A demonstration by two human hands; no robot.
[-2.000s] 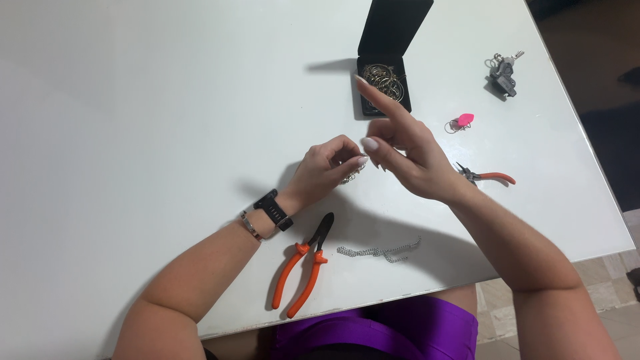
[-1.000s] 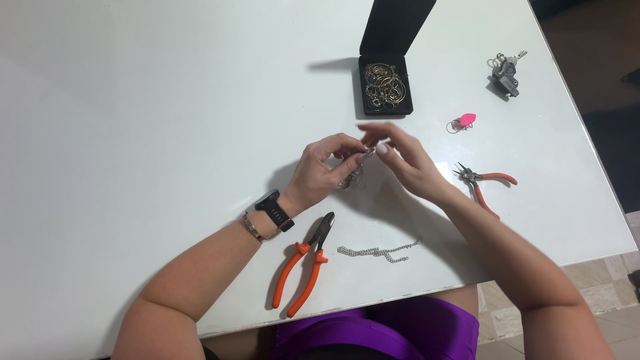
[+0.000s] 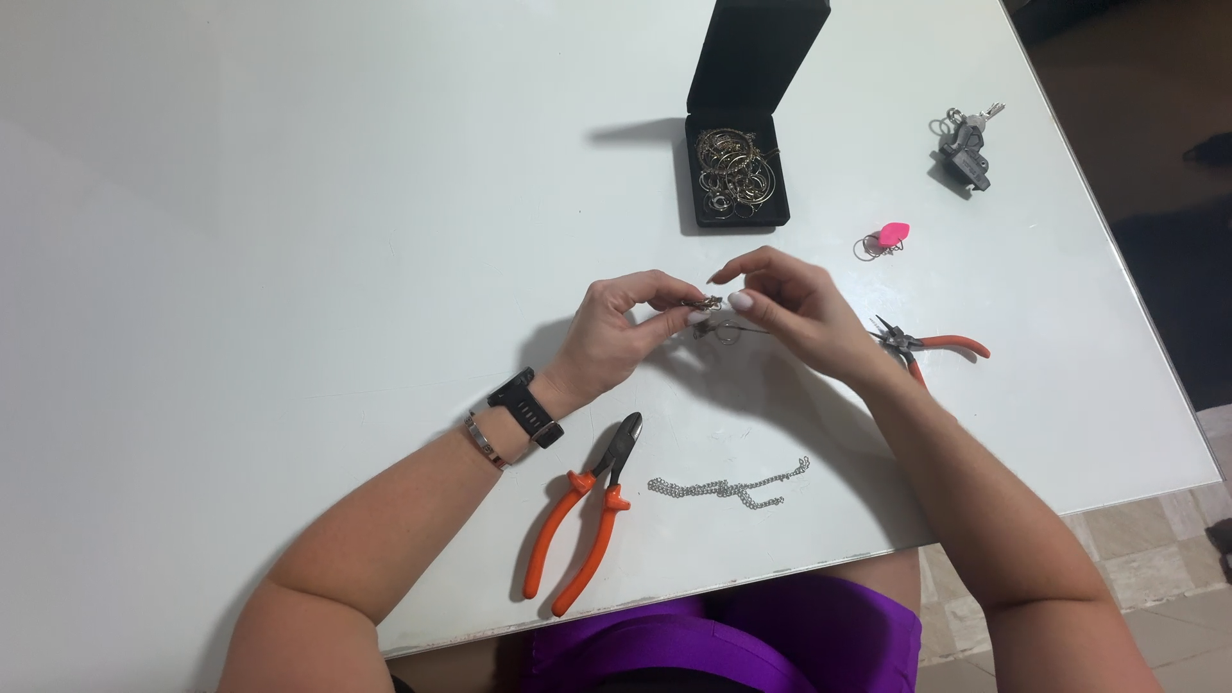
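Note:
My left hand (image 3: 626, 332) pinches a small metal jewelry piece (image 3: 707, 302) between thumb and fingertips. Close on its right, my right hand (image 3: 794, 308) has its thumb and index finger apart, with nothing plainly held. A metal ring and a thin dark strand (image 3: 727, 332) show just below the fingertips; whether they hang or lie on the table I cannot tell. Nearer the table edge lie a silver-colored chain (image 3: 722, 488) and diagonal cutting pliers (image 3: 602, 500) with orange handles. Small pliers (image 3: 900, 339) with orange handles lie right of my right hand, partly covered by it.
An open black jewelry box (image 3: 781, 207) full of rings and hoops stands beyond my hands. A pink tag with rings (image 3: 893, 235) lies to its right, and a key bunch with a grey fob (image 3: 965, 154) lies farther back. The white table's front edge (image 3: 674, 611) runs near my lap.
My right hand, raised near the box two seconds ago, came down to the left fingertips and now stands slightly apart from them. The left hand stays nearly in place.

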